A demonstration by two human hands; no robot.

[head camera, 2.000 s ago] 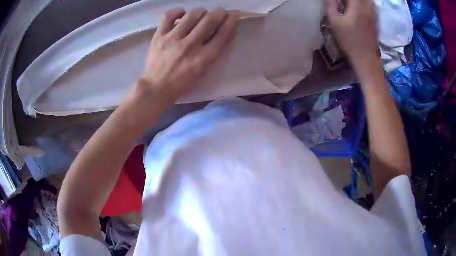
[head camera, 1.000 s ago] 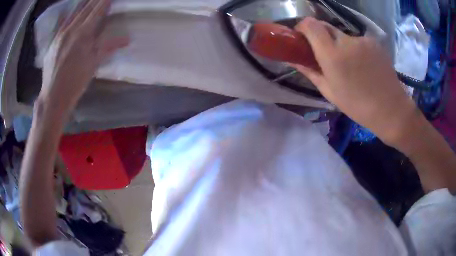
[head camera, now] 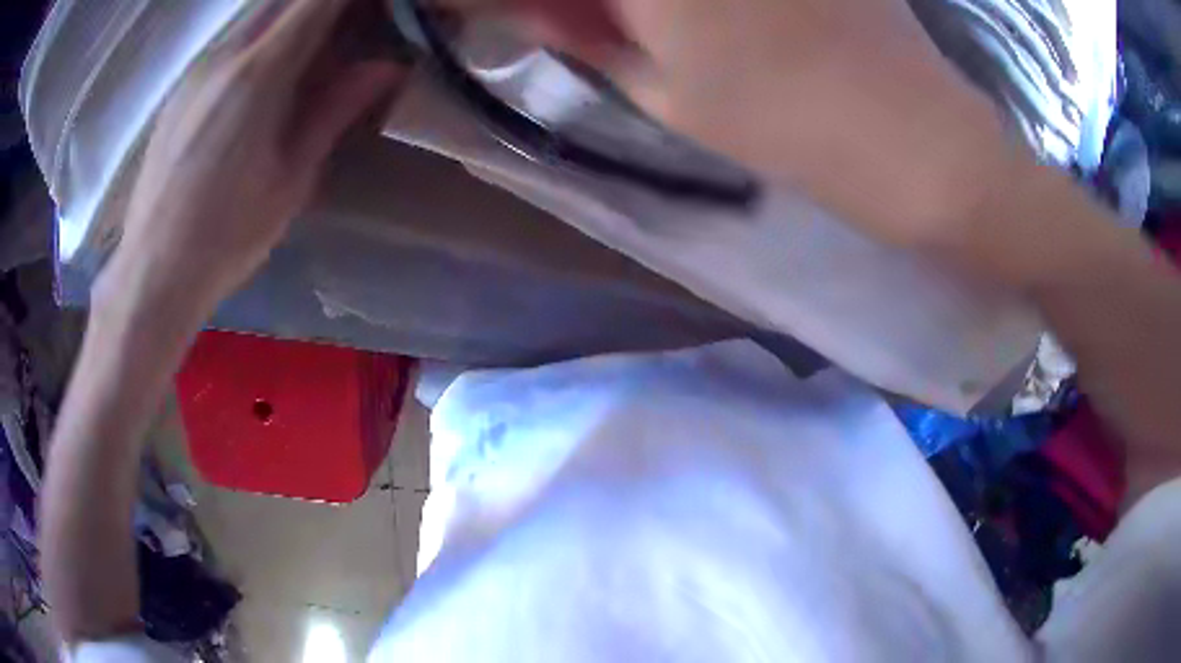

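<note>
A pale garment panel [head camera: 803, 279] lies slantwise on the brown-grey pressing board [head camera: 427, 214], its near edge by my front. The steam iron [head camera: 551, 97] is on the panel at the top centre, its dark rim and shiny top blurred. My right hand [head camera: 777, 91] is around the iron's red handle at the top edge, partly cut off. My left hand [head camera: 266, 143] is at the panel's left end, blurred, its fingers partly out of the picture; whether it grips cloth cannot be told.
Layered pale cloth [head camera: 117, 91] hangs over the board's left end. More rumpled pale cloth [head camera: 1023, 65] is at the upper right. A red plastic stool [head camera: 292, 415] stands below the board. Dark cloth heaps [head camera: 181, 596] lie on the floor at left. Blue plastic shows at right.
Two seconds ago my right hand was at the board's right end; it then held the iron. The iron has since moved left towards my left hand. The panel now lies slanted, extending to the lower right.
</note>
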